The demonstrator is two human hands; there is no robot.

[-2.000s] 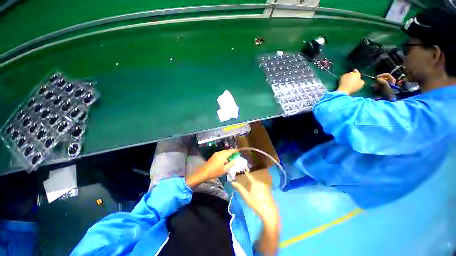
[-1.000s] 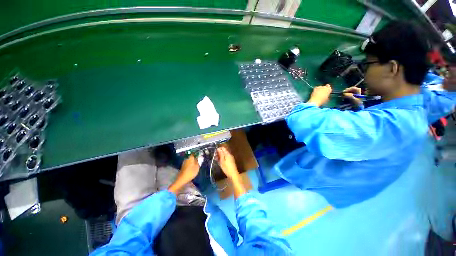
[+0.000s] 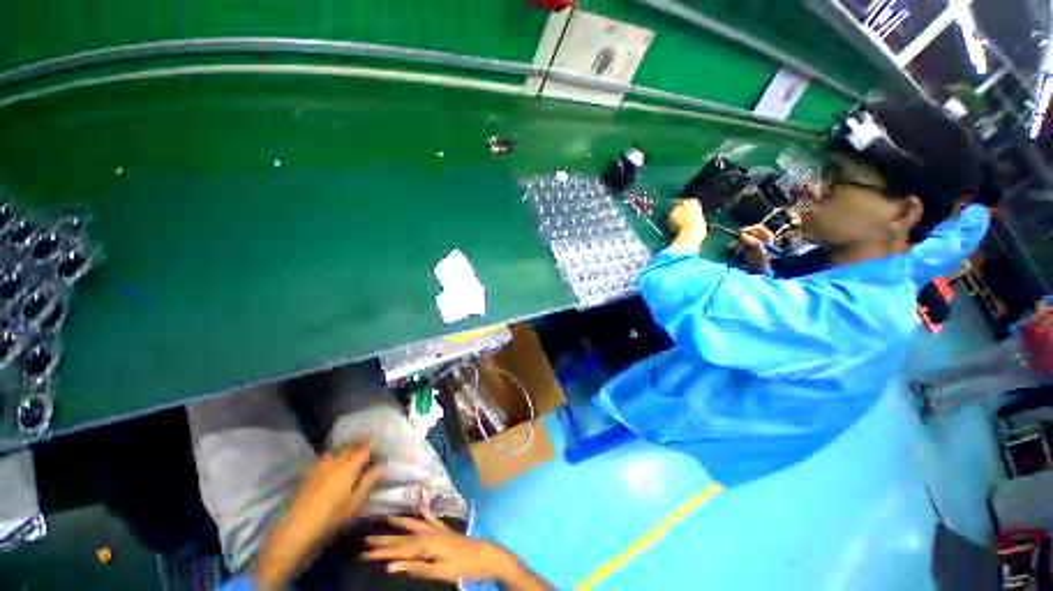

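Observation:
My left hand (image 3: 329, 491) is over my lap, somewhat blurred, with nothing seen in it. My right hand (image 3: 422, 545) is spread low in the picture over my dark clothing, fingers apart and empty. The green air gun (image 3: 423, 401) hangs below the bench edge near the pale metal fitting (image 3: 445, 352), with a white wipe (image 3: 425, 418) at it. A clear looped hose (image 3: 534, 406) hangs beside it. A white spare wipe (image 3: 460, 286) lies on the green bench.
A part of the clear blister tray (image 3: 35, 303) with dark round units is at the far left. A small-part tray (image 3: 587, 239) lies right of the wipe. A neighbour (image 3: 785, 335) in a blue smock works at right. An open cardboard box (image 3: 516, 453) is under the bench.
Both hands have left the green tool under the bench edge and moved down and left to my lap, opening. The view has turned right, so the left tray is more cut off.

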